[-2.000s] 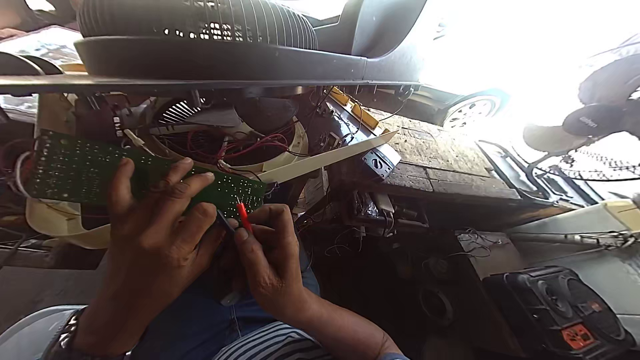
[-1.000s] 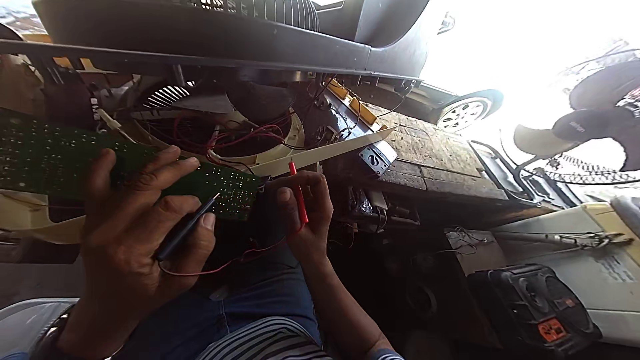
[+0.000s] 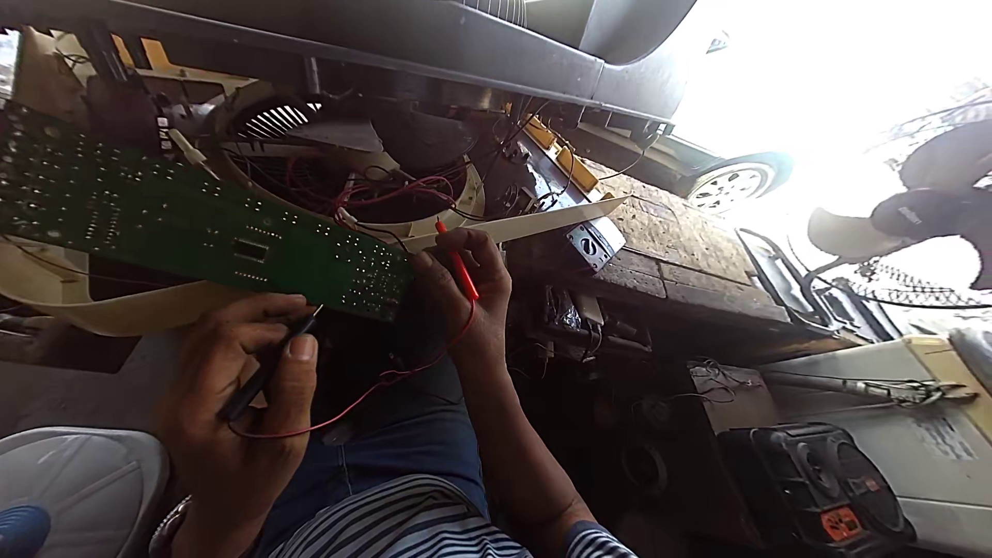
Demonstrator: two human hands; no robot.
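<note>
A long green printed circuit board (image 3: 194, 225) lies tilted before me, its solder side showing. My left hand (image 3: 248, 380) holds a black test probe (image 3: 267, 368), whose metal tip is close to the board's lower edge. Between the thumb and fingers of my right hand (image 3: 469, 287), at the board's right end, is a red test probe (image 3: 459, 263) pointing up and away. A red wire (image 3: 372, 391) hangs in a curve between the two probes. Farther off, an analog multimeter (image 3: 594, 245) rests at the bench edge, its selector knob in view.
Behind the board, a cream plastic housing (image 3: 542, 225) surrounds tangled red wires (image 3: 395, 194). A large grey casing (image 3: 465, 46) overhangs the work. The wooden bench (image 3: 690, 240) extends right, near fan blades (image 3: 914, 209). A black speaker box (image 3: 814, 488) stands lower right, a white stool (image 3: 77, 480) lower left.
My left hand has moved from over the board to below its lower edge, with the black probe. My right hand has moved up to the board's right end, and the red probe now points away.
</note>
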